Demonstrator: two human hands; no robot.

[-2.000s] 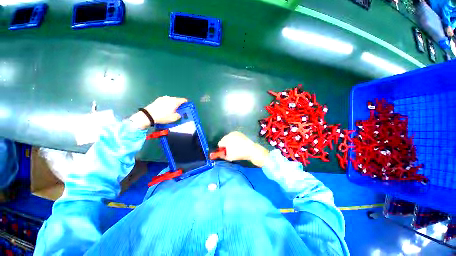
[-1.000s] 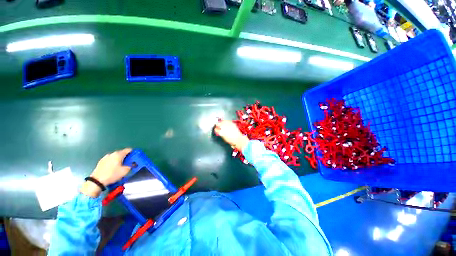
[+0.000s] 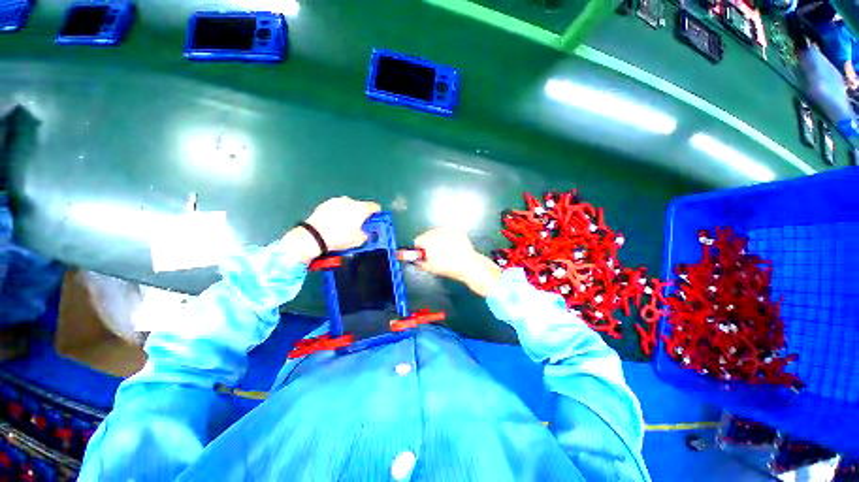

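Observation:
A blue-framed handheld device (image 3: 365, 282) with a dark screen is held against my front, its far end tilted up. My left hand (image 3: 337, 229) grips its far left corner. My right hand (image 3: 450, 256) holds a red spring clamp (image 3: 412, 255) at the device's upper right side. Another red clamp (image 3: 417, 320) sits on the lower right side, and two more stick out from the left side. A heap of loose red clamps (image 3: 565, 249) lies on the bench to the right.
A blue crate (image 3: 671, 231) tipped on the bench at right holds many red clamps. Several blue-framed devices (image 3: 413, 82) lie along the far side of the green bench (image 3: 320, 122). A white paper (image 3: 191, 240) lies at left. A cardboard box (image 3: 85, 325) with plastic bags is below left.
My right hand has come back from the heap with a red clamp to the device's upper right side. The device has turned more upright in view, and the whole view has shifted.

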